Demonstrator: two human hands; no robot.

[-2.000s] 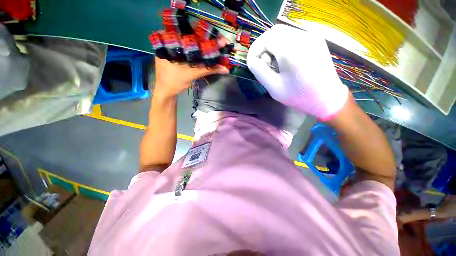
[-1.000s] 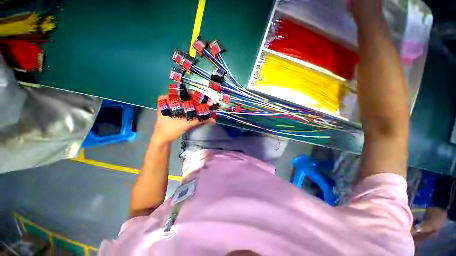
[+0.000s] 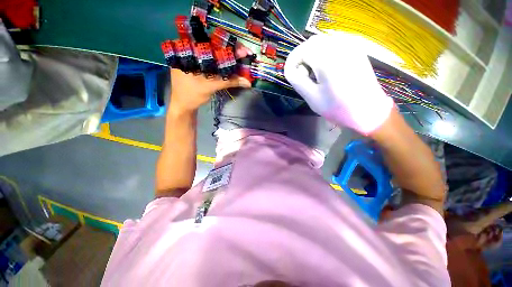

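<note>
My bare left hand (image 3: 193,89) grips a bunch of red and black connector housings (image 3: 205,56) at the bench edge. Multicolour wires (image 3: 269,74) run right from them to my right hand. My right hand (image 3: 339,81), in a white glove with a pink cuff, has thumb and forefinger pinched together on wires beside the connectors; its fingertips and the exact wire are hard to make out. More connectors (image 3: 269,49) with wire tails lie on the bench just beyond my hands.
A white compartment tray (image 3: 477,103) at upper right holds yellow wires (image 3: 387,33) and red wires (image 3: 440,12). Loose wire tails (image 3: 412,95) fan along the bench edge. Blue stools (image 3: 365,176) stand below the green bench (image 3: 106,25). Another person's sleeve (image 3: 56,95) is at left.
My right hand has come back from the far part of the tray to the wires beside my left hand. The view has shifted, and the bench shows higher in the picture.
</note>
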